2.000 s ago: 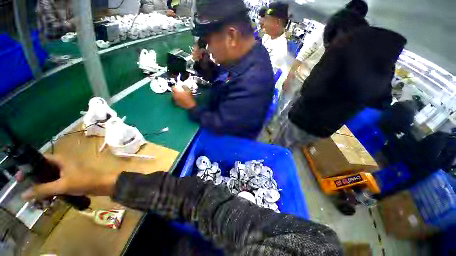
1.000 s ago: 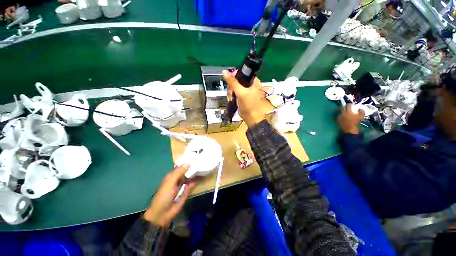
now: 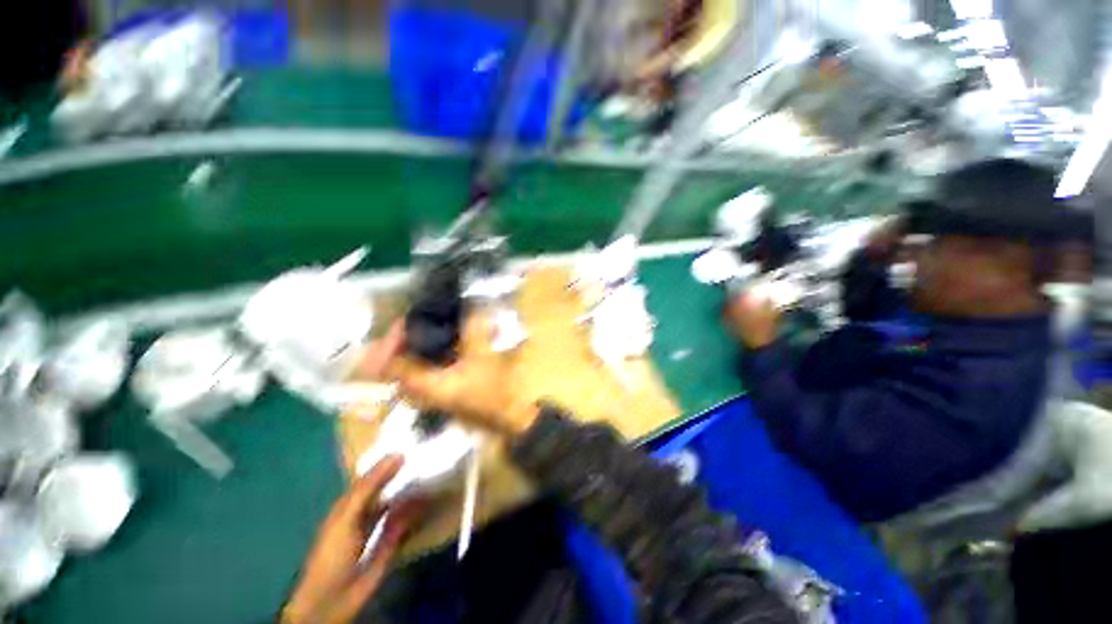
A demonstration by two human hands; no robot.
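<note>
The frame is blurred. My left hand (image 3: 348,542) holds a white camera unit (image 3: 421,466) low over the near edge of the tan mat (image 3: 549,354). A thin white antenna strip (image 3: 468,502) sticks down from the unit's right side. My right hand (image 3: 457,384) grips the black power screwdriver (image 3: 435,315) upright, with its lower end over the unit. Whether the tip touches the unit is hidden by my fingers and the blur.
White units (image 3: 305,327) stand left of the mat, with more white housings (image 3: 85,500) piled at far left. Two white units (image 3: 620,319) stand on the mat's right. A blue bin (image 3: 780,512) is at lower right. A person in dark clothes (image 3: 915,402) works at right.
My right hand has brought the screwdriver from the metal feeder to over the white unit. My left hand still holds the unit. The view has shifted and blurred.
</note>
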